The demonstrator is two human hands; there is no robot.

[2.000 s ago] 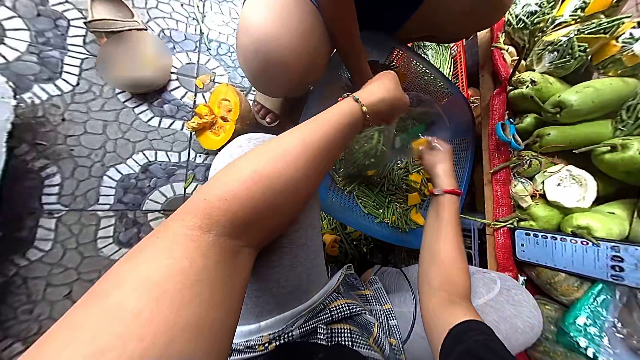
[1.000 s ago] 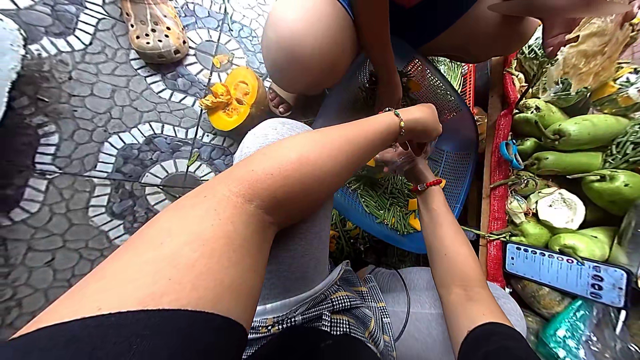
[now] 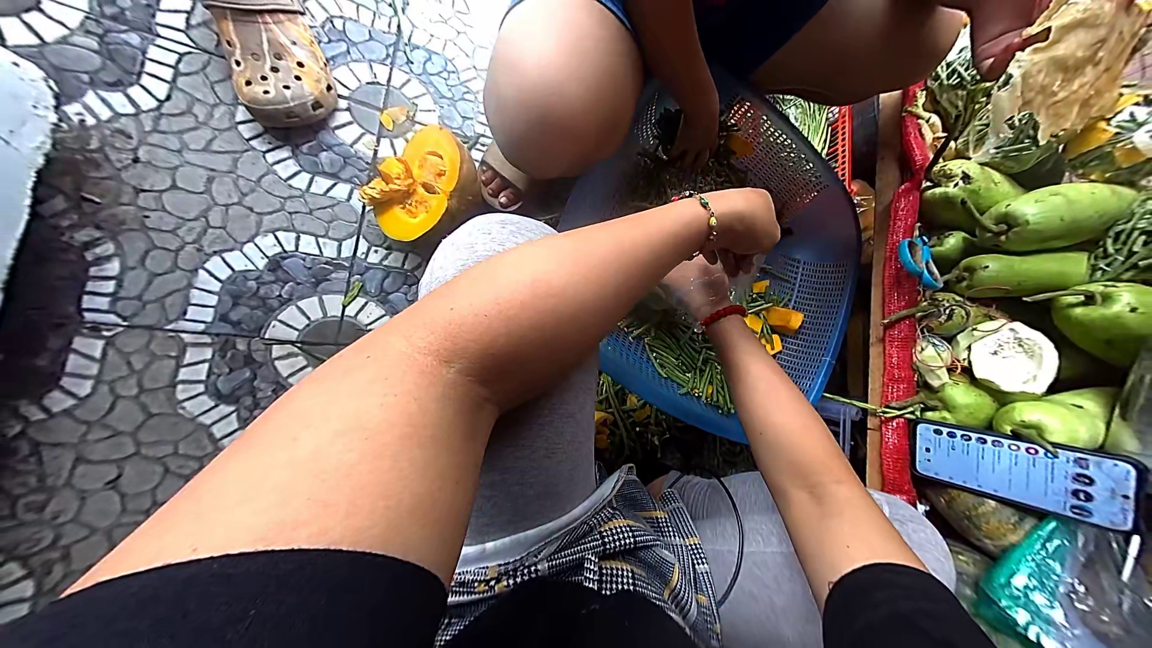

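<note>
My left hand (image 3: 749, 225), with a beaded bracelet at the wrist, is bent downward over the blue plastic basket (image 3: 841, 297); its fingertips are partly hidden. Just below and touching distance away, my right hand (image 3: 700, 286), with a red bracelet, has its fingers curled at a thin clear plastic bag (image 3: 720, 281), which is hard to make out. Cut green beans (image 3: 688, 364) and orange squash pieces (image 3: 783, 319) lie in the basket under my hands. Another person's hand (image 3: 695, 139) reaches into the basket's far part, among darker greens.
A halved squash (image 3: 423, 184) sits on the pebble-patterned floor at left, near a clog (image 3: 281, 72). Right of the basket, a crate edge with red netting (image 3: 900, 360) borders green eggplants (image 3: 1057, 216), blue-handled scissors (image 3: 918, 261) and a phone (image 3: 1026, 472). The other person's knee (image 3: 562, 90) is close.
My hands were apart with the clear bag spread between them two seconds ago; now they are close together. The other person's second hand has appeared at upper right, near dry husks.
</note>
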